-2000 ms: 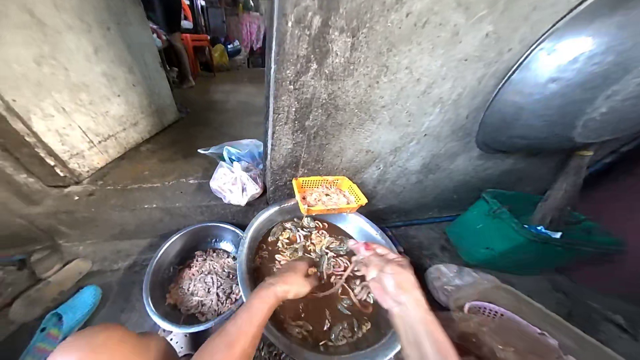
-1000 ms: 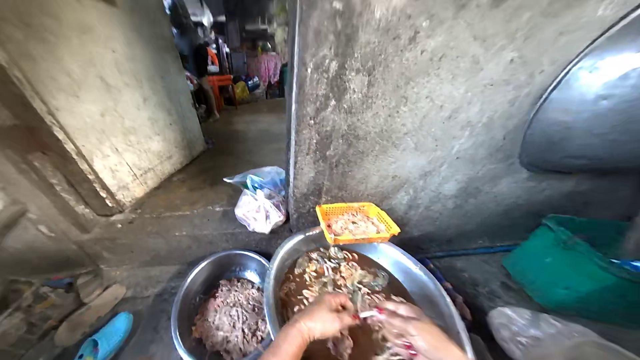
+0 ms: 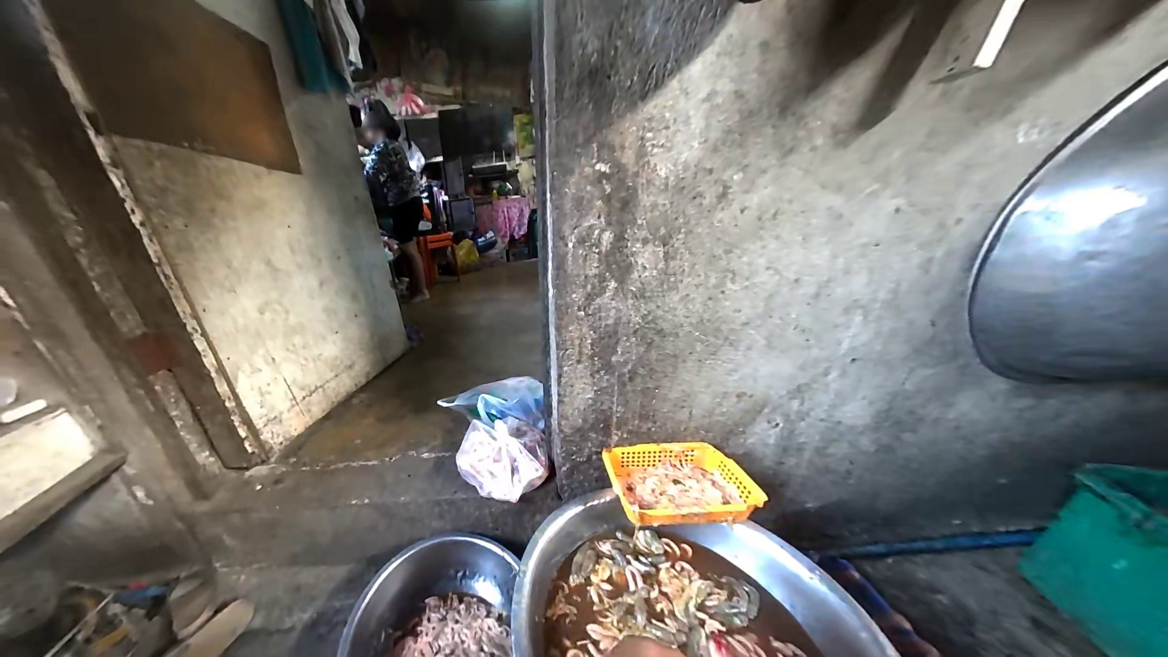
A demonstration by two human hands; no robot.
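A wide metal basin [image 3: 566, 534] at the bottom centre holds curled, shrimp-like pieces [image 3: 652, 584] in brown water. Only a sliver of skin, apparently my left hand [image 3: 644, 649], shows among them at the lower edge; its fingers and anything in them are hidden. My right hand cannot be made out, though a small red spot shows near that edge. On the basin's far rim rests a yellow perforated plastic basket [image 3: 753, 497] with pale, peeled-looking pieces [image 3: 680, 486] inside. To the left, a smaller metal bowl [image 3: 392, 579] contains a pinkish-grey heap [image 3: 453, 630].
Tied plastic bags [image 3: 505, 456] lie by the doorway's wall edge. A concrete wall [image 3: 776, 301] rises behind the basin, with a large metal vessel [image 3: 1081, 265] against it. A green container [image 3: 1100, 557] is at right, sandals [image 3: 214, 630] at lower left. A person [image 3: 397, 182] stands in the room beyond.
The view has tilted up strongly, so the basin sits lower and my hands, both visible in the basin earlier, are almost entirely out of frame.
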